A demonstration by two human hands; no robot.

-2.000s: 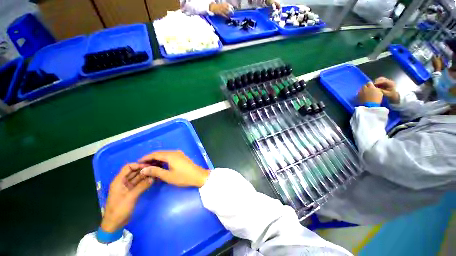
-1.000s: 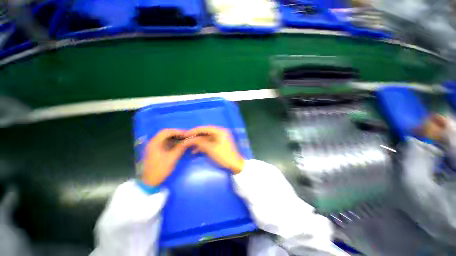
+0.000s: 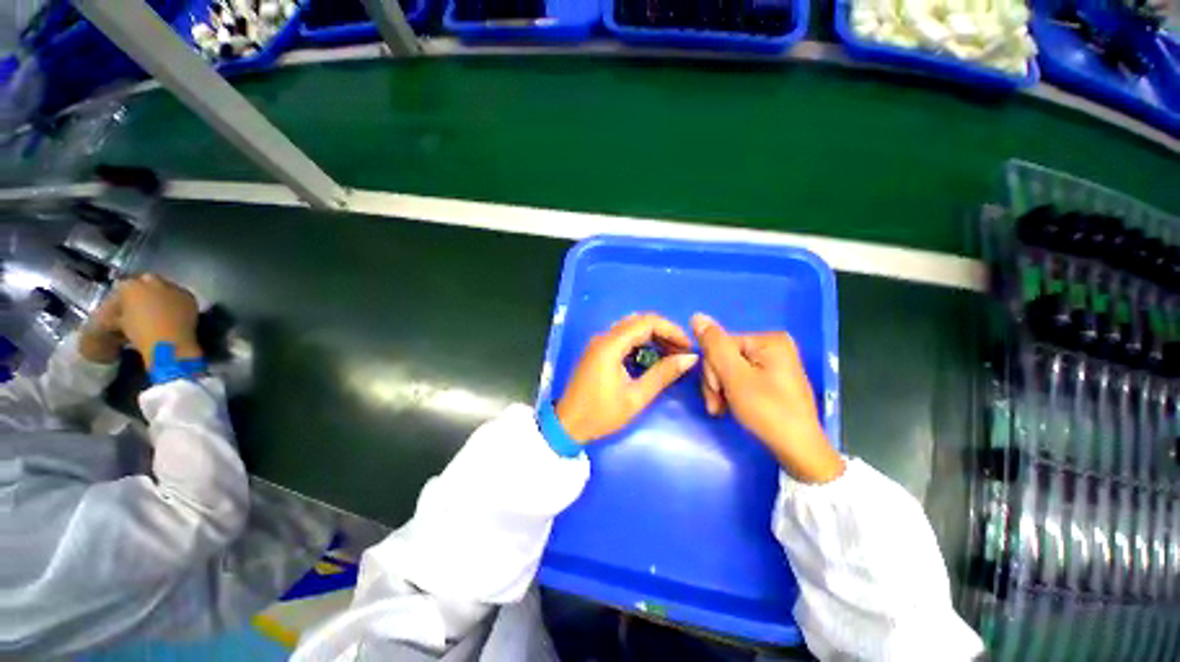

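My left hand (image 3: 621,382), with a blue band at the wrist, is over the blue work tray (image 3: 660,517). Its thumb and fingers hold a small dark unit (image 3: 643,358), mostly hidden by the fingers. My right hand (image 3: 764,388) is just to the right, its fingertips close to the left fingertips. I cannot tell if the right fingers hold a tiny part. The clear blister tray (image 3: 1081,459) is at the right, with black units (image 3: 1100,239) in its far rows.
A green belt (image 3: 518,142) runs beyond the pale rail (image 3: 479,216). Blue bins line its far side, one with white parts (image 3: 945,32). A metal post (image 3: 214,104) slants at the upper left. At the left, a co-worker's hands (image 3: 149,317) work over the bench.
The view has swung left, so the tray sits further right and a co-worker at the left now shows. My hands have parted slightly; the left still holds the dark unit.
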